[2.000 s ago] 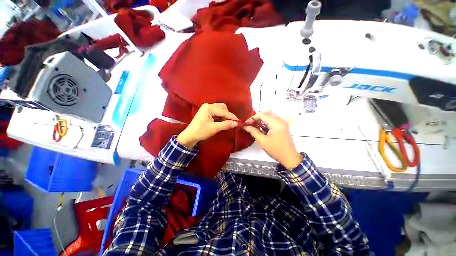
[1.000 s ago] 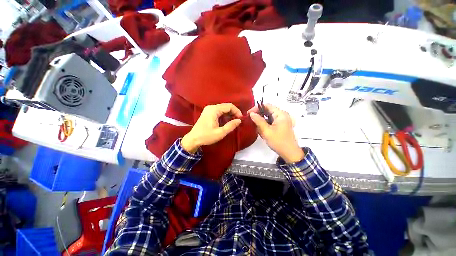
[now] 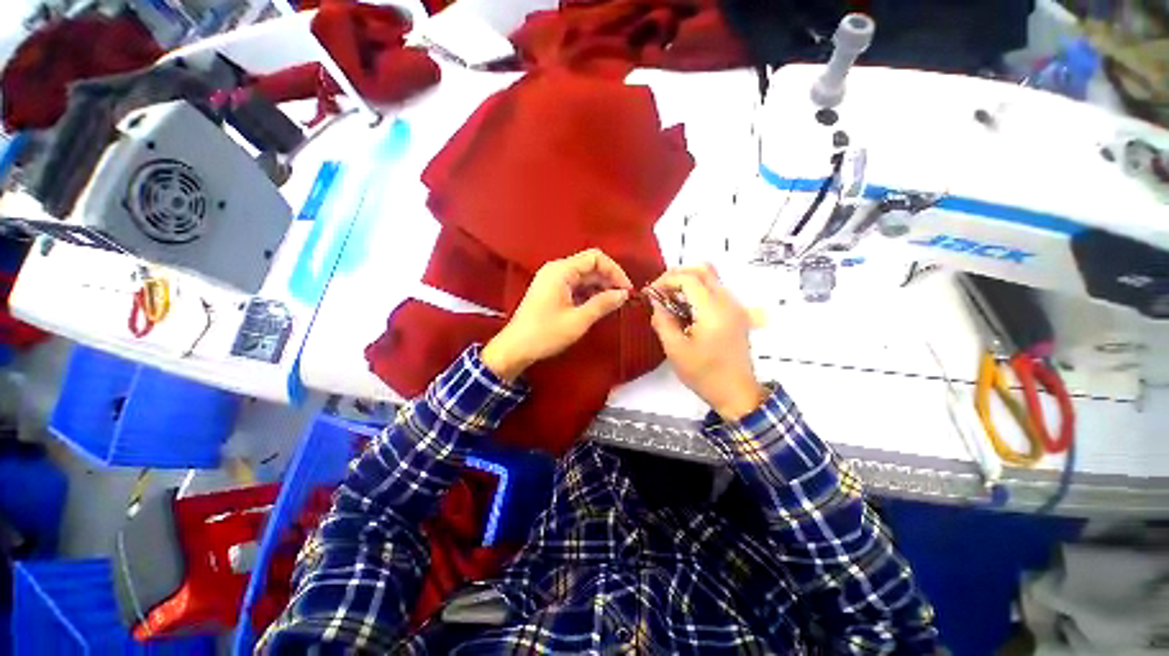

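Observation:
A dark-red garment piece [image 3: 551,173] lies on the white machine table and hangs over its front edge. My left hand [image 3: 562,311] pinches a small red seam edge [image 3: 631,296] between thumb and fingertips. My right hand [image 3: 703,336] is beside it, fingertips nearly meeting the left ones. It holds small dark thread snips [image 3: 672,305], mostly hidden by the fingers. Any loose thread at the fingertips is too fine to tell.
The white JACK machine [image 3: 949,231] stands right, scissors [image 3: 1026,408] in front of it. A grey machine head [image 3: 186,199] and small scissors [image 3: 149,305] are left. A blue bin [image 3: 289,513] with red cloth is beside my lap.
The snips stuck up between the right fingers a second ago and now lie lower, more covered by the hand. Both hands stay close together at the seam edge. The view has shifted slightly.

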